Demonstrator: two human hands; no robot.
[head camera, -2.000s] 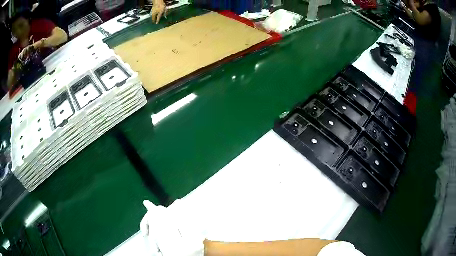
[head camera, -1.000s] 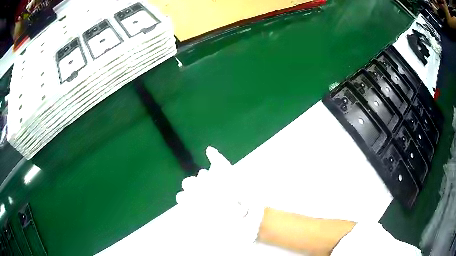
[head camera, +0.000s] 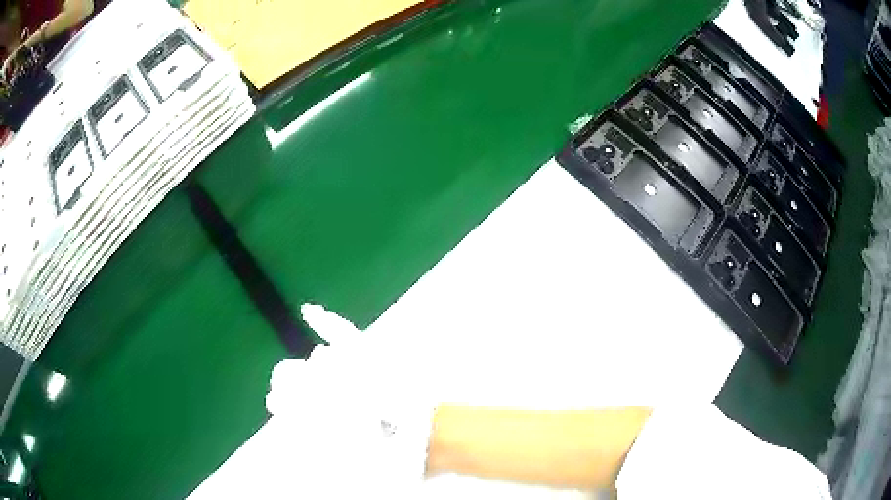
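Observation:
My right hand, in an overexposed white glove, is at the lower centre with its forearm reaching in from the right. Its thumb points up and left over the green table; the other fingers look curled. Glare merges the glove with the white foam sheet beneath. No held object shows, but the palm side is hidden in the glare. My left hand is not in view. A black blister tray with phone-shaped pockets lies at the right, over the sheet's far right end.
Stacked white foam trays stand at the upper left, with three black phone middle frames in the top one. A cardboard sheet lies beyond the table. Dark parts sit on white at the upper right. Another person's arm shows at the upper left.
The view has swung and tilted. My right hand has shifted left in the picture since one second ago, thumb still raised. The frames at the lower left edge no longer show clearly.

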